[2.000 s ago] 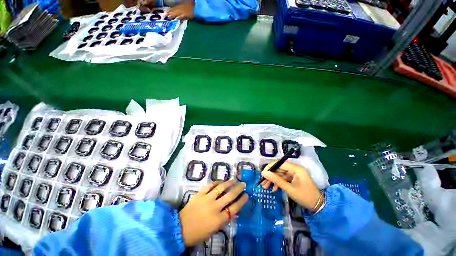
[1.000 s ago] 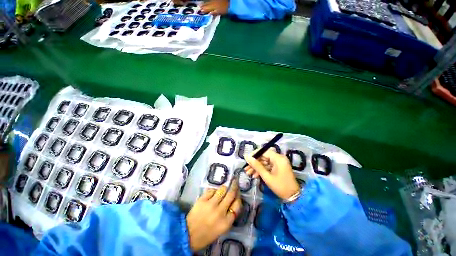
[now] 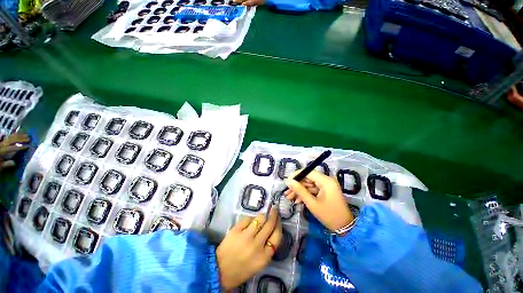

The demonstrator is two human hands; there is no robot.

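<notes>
My right hand [image 3: 321,197] holds black tweezers [image 3: 312,166], pen-like, slanting up to the right. Their tip is at a black frame-shaped housing [image 3: 285,207] in the second row of the near tray [image 3: 241,171], partly hidden by my fingers. My left hand [image 3: 249,246], with a ring, rests on the tray with its fingertips beside that same housing. I cannot tell if it grips anything. A translucent blue carrier sheet [image 3: 312,252] lies over the lower tray, mostly under my right hand and sleeve.
A second tray of housings [image 3: 114,183] lies to the left. Another person's hand [image 3: 14,146] is at the far left edge. Across the green bench are a tray with a blue sheet [image 3: 166,40] and a deep blue box [image 3: 424,37]. Clear liners [image 3: 499,246] lie at the right.
The view has swung right since the oldest frame. My right hand and tweezers have moved from the blue sheet to the second-row housing, my left fingertips beside it. A hand has appeared far left.
</notes>
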